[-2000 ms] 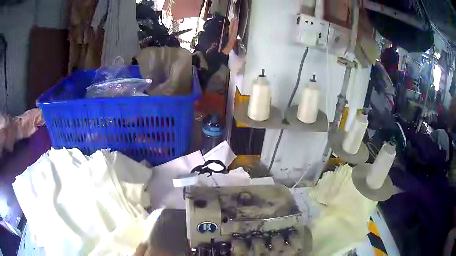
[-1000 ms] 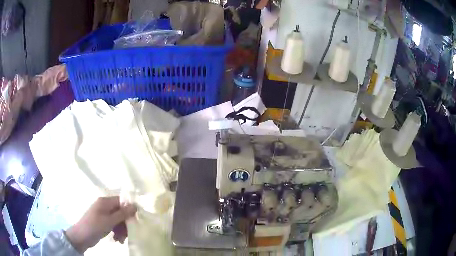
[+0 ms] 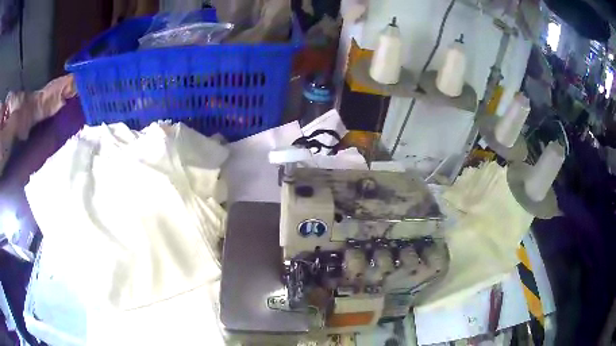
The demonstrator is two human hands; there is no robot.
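The overlock machine [image 3: 365, 213], grey-beige and oily, stands in the middle, with a round dark-and-white badge and a row of knobs [image 3: 381, 260] on its front. A heap of cream cut pieces [image 3: 128, 209] lies left of its flat metal plate [image 3: 253, 257], partly overexposed to white at the bottom edge. Pale yellow sewn pieces [image 3: 479, 230] hang in folds at the machine's right. Neither of my hands is in the picture.
A blue basket [image 3: 182, 88] with clear plastic stands behind the cloth. White paper [image 3: 260, 165], black scissor handles [image 3: 317, 142] and a bottle [image 3: 316, 94] are behind the machine. Thread cones [image 3: 386, 57] stand behind and right. A dark-red tool [image 3: 495, 307] lies at the right.
My left hand, which held the cream cloth beside the plate one second ago, is gone from the picture. The near cloth now lies flatter. The view has shifted slightly.
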